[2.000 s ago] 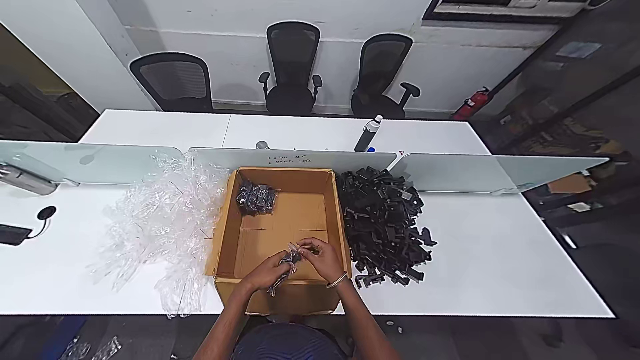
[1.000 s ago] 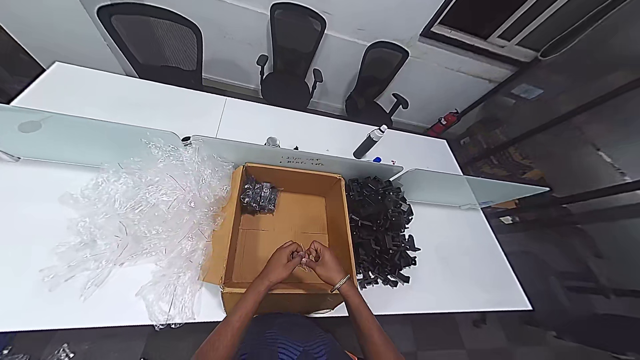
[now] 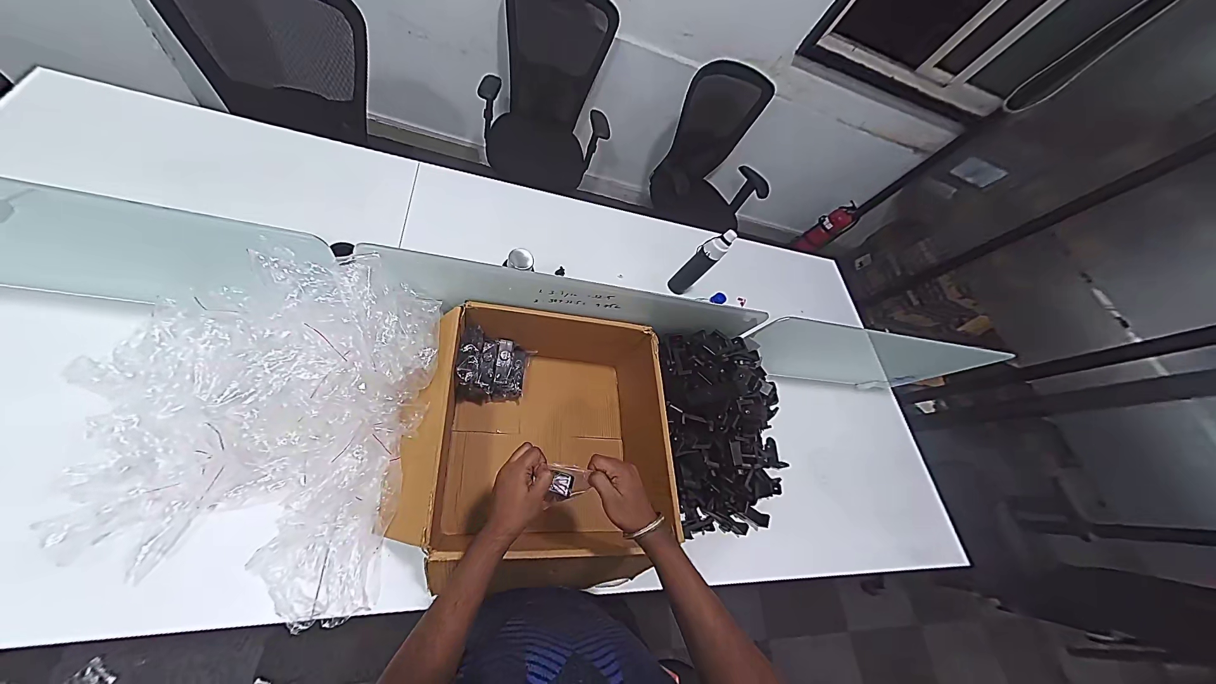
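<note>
Above the near part of an open cardboard box (image 3: 670,427), my left hand (image 3: 520,486) and my right hand (image 3: 622,492) pinch opposite ends of a small clear plastic bag (image 3: 577,477). A dark part (image 3: 561,484) shows inside it, close to my left fingers. Several bagged black parts (image 3: 491,368) lie in the far left corner of the box. Left of the box spreads a large heap of clear plastic bags (image 3: 275,389), some with thin red lines. On the right, against the box wall, is a pile of black plastic parts (image 3: 722,427).
Behind the box runs a frosted glass divider (image 3: 456,275) bearing handwriting. A dark bottle (image 3: 701,263) with a white cap, a blue cap (image 3: 717,298) and a silvery round object (image 3: 520,258) are beyond it. Mesh office chairs (image 3: 556,95) stand past the white table (image 3: 285,180).
My hands have moved apart, with the small bag now stretched between them. Two seconds ago a longer dark bagged item hung at my left hand. The view has shifted and tilted.
</note>
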